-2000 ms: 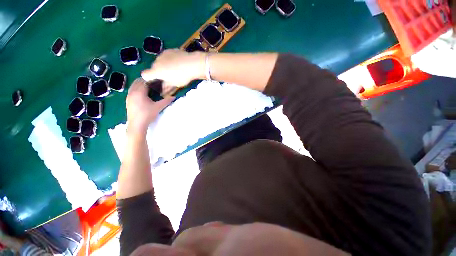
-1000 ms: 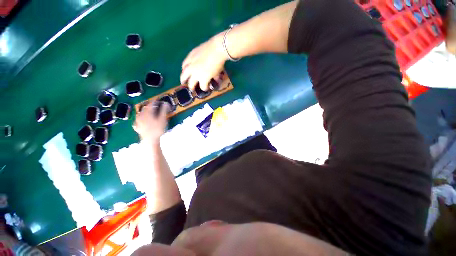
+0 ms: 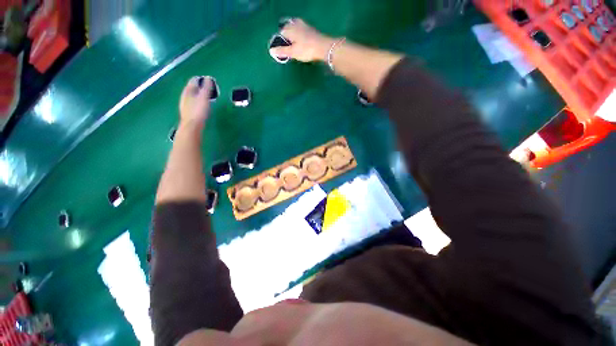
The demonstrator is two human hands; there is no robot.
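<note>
The orange-tan jig (image 3: 291, 178) lies on the green bench with its round recesses bare. My right hand (image 3: 302, 42) is beyond the jig at the top, fingers on a dark watch body (image 3: 279, 47); another dark piece shows at its fingertips. My left hand (image 3: 196, 101) is farther left, blurred, with its fingertips at a watch body (image 3: 210, 88); whether it grips it I cannot tell. A yellow and dark blue card (image 3: 336, 209) lies on the white sheets (image 3: 270, 260) on the near side of the jig.
Loose watch bodies (image 3: 241, 96) lie around the left arm, some partly hidden by it. A white strip (image 3: 126, 287) is at the left. A red gridded tray (image 3: 574, 54) stands at upper right, above an orange stool (image 3: 574, 145). More red trays (image 3: 50, 34) are at upper left.
The watch bodies have left the jig, which now shows bare recesses. Both hands have moved from the jig to the far part of the bench. The view has shifted.
</note>
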